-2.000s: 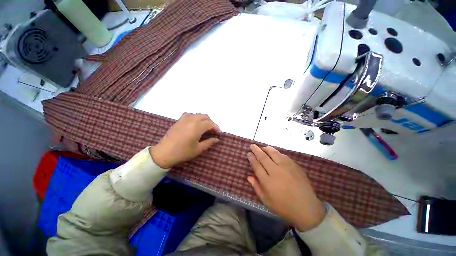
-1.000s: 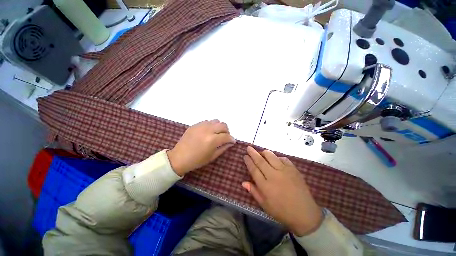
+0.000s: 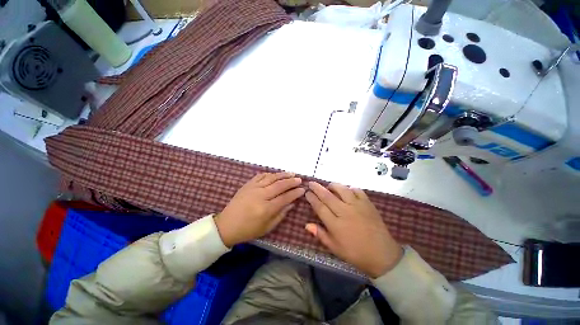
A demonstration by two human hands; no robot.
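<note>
A long reddish-brown plaid strip (image 3: 184, 174) lies flat along the table's front edge, with its pointed end at the right. My left hand (image 3: 261, 206) and my right hand (image 3: 353, 225) rest on top of it, palms down, with fingertips nearly touching near the strip's far edge. Neither hand visibly grips the cloth; the left thumb is hidden. The sewing machine head (image 3: 445, 82) stands beyond the strip at the right, and its presser foot (image 3: 372, 147) is clear of the strip.
A layered plaid bundle (image 3: 184, 70) lies at the back left, beside a grey device with a round grille (image 3: 44, 70). A pink-and-blue tool (image 3: 470, 176) lies right of the needle. A black smartphone (image 3: 550, 263) is at the right. Blue crates (image 3: 89, 251) stand below the table.
My left hand has moved right along the strip, its fingers now flat beside my right hand's. My right hand stays in nearly the same place. The view has shifted slightly.
</note>
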